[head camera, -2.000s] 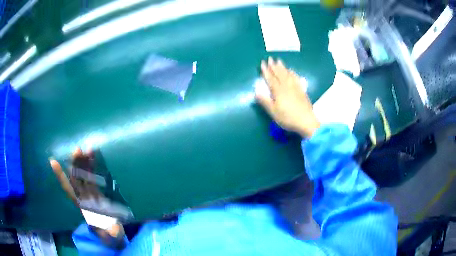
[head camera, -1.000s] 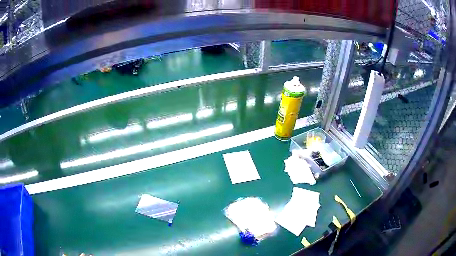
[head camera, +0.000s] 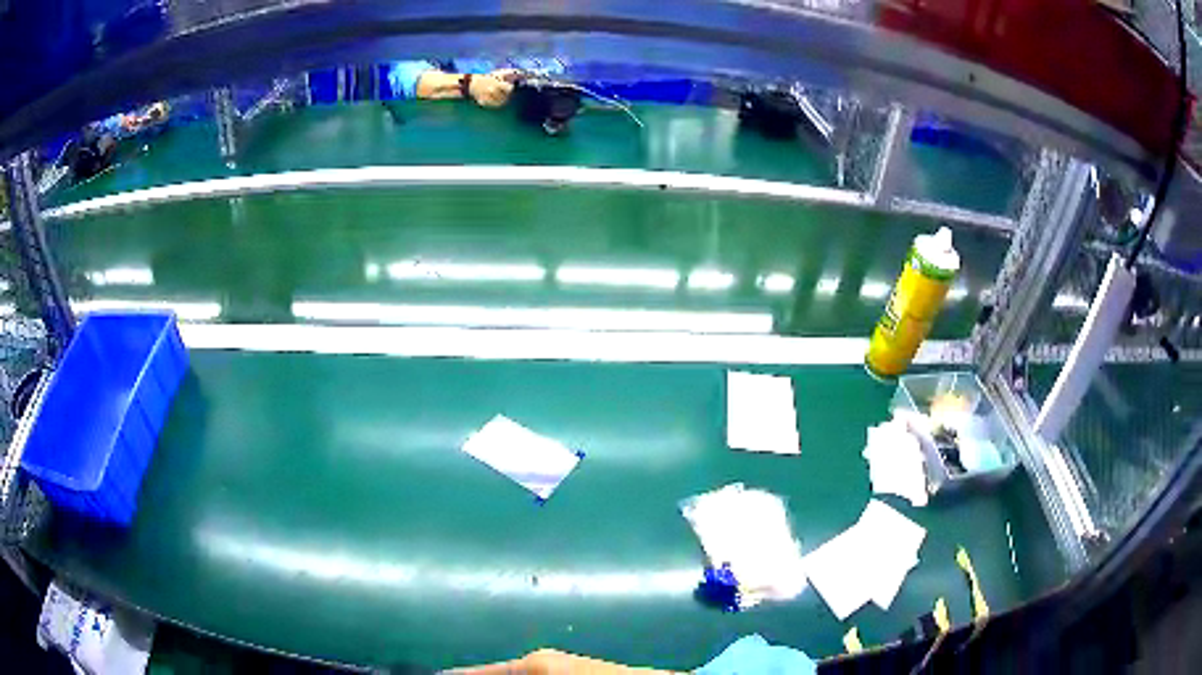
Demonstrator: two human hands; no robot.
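My right hand [head camera: 547,663] is cut off by the bottom edge of the picture, with a blue sleeve to its right. Only a strip of skin shows, so its fingers and anything in it are hidden. My left hand is not in view. A pale, shiny glass plate [head camera: 523,456] with blue corner pads at its right end lies alone on the bench. A crinkled whitish parts bag [head camera: 746,534] lies right of it, with a heap of blue corner pads [head camera: 720,587] at its lower left.
A blue bin [head camera: 90,415] stands at the left. White sheets [head camera: 866,559] lie right of the bag, another [head camera: 762,411] behind it. A yellow can [head camera: 911,306] and a clear parts box [head camera: 991,455] stand at the back right. Tape strips hang at the right front edge. Another person's hand shows across the line.
The view has lifted from the bench front and swung left, showing the whole blue bin. My left hand and the dark item at it have left the picture. My right hand is now at the bottom edge.
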